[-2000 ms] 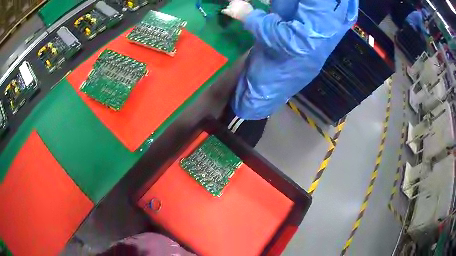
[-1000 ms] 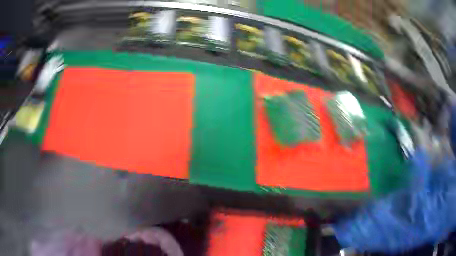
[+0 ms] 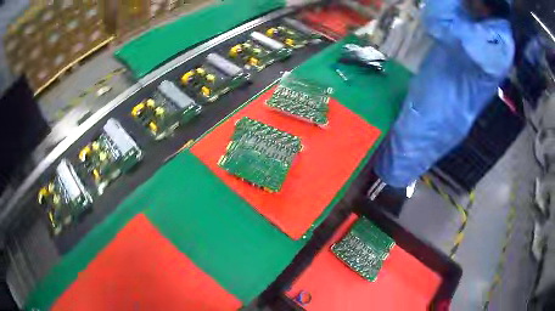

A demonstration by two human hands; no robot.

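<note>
Neither of my hands is in view. Nearest in front of me, a red mat [image 3: 146, 267] lies on the green bench covering [image 3: 207, 225], cut off by the lower edge. On the neighbouring red mat [image 3: 316, 188] lie two green circuit boards, one nearer [image 3: 261, 155] and one farther [image 3: 299, 102]. A black bin [image 3: 450, 273] at the lower right has a red lining with one green circuit board [image 3: 364, 248] and a small blue ring-like item [image 3: 303, 296] on it.
Power boards [image 3: 167, 109] stand in a row on the dark conveyor [image 3: 146, 149] along the left. A person in a blue smock [image 3: 447, 91] stands at the bench on the right, beside stacked black bins [image 3: 487, 140]. Yellow-black tape marks the floor.
The view swung left with heavy blur, then back right; the neighbouring mat and bin now sit farther right than at first. The person in blue stands more upright, an arm raised near the head.
</note>
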